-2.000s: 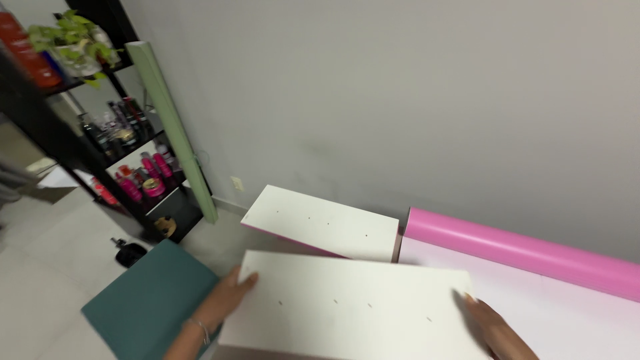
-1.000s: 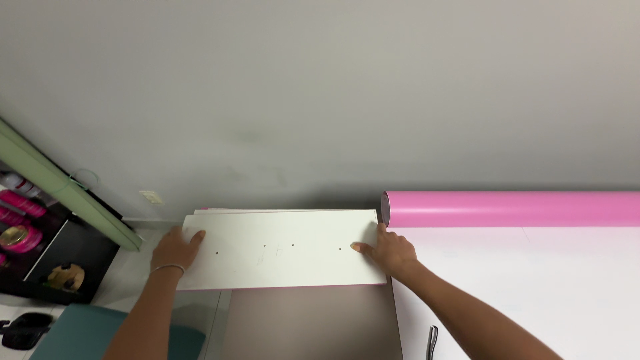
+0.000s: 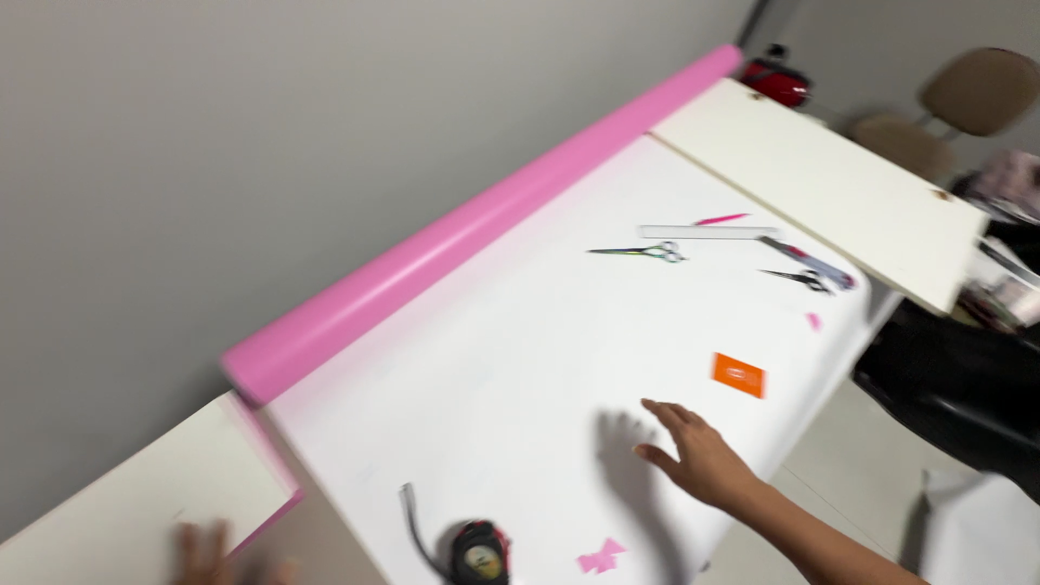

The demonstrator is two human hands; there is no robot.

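Note:
My right hand [image 3: 699, 455] hovers over a white sheet [image 3: 487, 366] spread on the table, its fingers apart and nothing in them. At the bottom left my left hand [image 3: 211, 556], blurred and partly cut off, is over a white board [image 3: 154, 479] with a pink edge; whether it touches the board I cannot tell. A roll of pink vinyl or paper [image 3: 487, 219] lies along the wall. A tape measure [image 3: 479, 556] and pink scraps [image 3: 601, 556] are near the bottom edge. An orange card or packet [image 3: 739, 375] lies right of my right hand.
Farther back lie scissors [image 3: 642, 252], a ruler [image 3: 707, 232], a pink pen [image 3: 723, 218], a utility knife [image 3: 812, 264] and small black scissors [image 3: 800, 279]. Another white board [image 3: 829, 187] overhangs the table's right side. Beyond are a brown chair [image 3: 967, 93] and a black seat [image 3: 951, 390].
The white board that both hands held is now at lower left, and my right hand has left it and moved over the white sheet. The view has swung right.

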